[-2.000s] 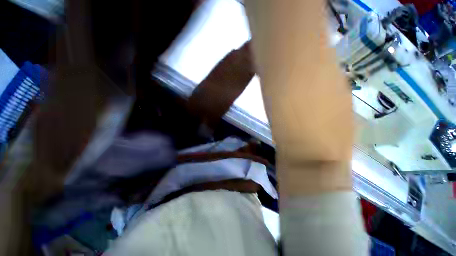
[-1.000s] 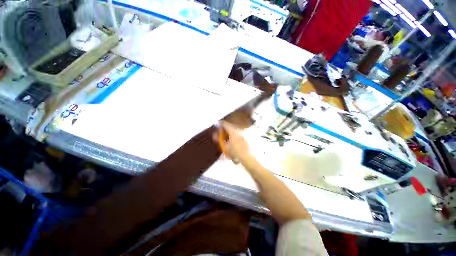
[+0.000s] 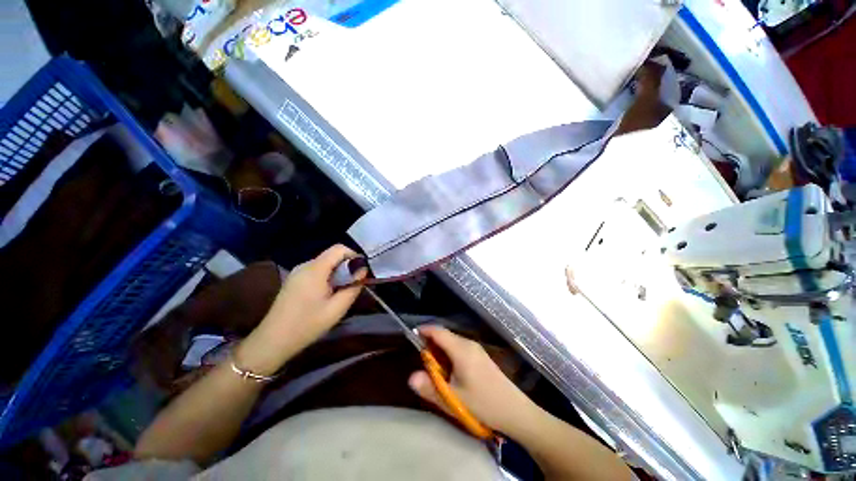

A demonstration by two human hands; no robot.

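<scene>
A long fabric piece [image 3: 450,211], grey side up with a dark seam line, runs from the heap behind the machine across the table's front edge. My left hand [image 3: 314,296] grips its near end just off the table edge. My right hand [image 3: 469,376] holds scissors [image 3: 449,390] by the orange handle. The blades point up-left and reach the fabric end beside my left fingers; whether the blade tips are apart is too small to tell. More brown and grey fabric [image 3: 324,371] lies on my lap.
A blue slatted basket [image 3: 141,272] with brown and grey pieces stands at left. The white sewing machine [image 3: 751,244] is at right on the white table [image 3: 375,94]. A ruler-marked edge crosses diagonally. Brown and grey pieces [image 3: 699,99] are heaped at the back.
The view has turned down and left. The brown band that crossed the table now shows as a grey-side-up strip. The scissors have moved from over the table to the fabric end near my lap.
</scene>
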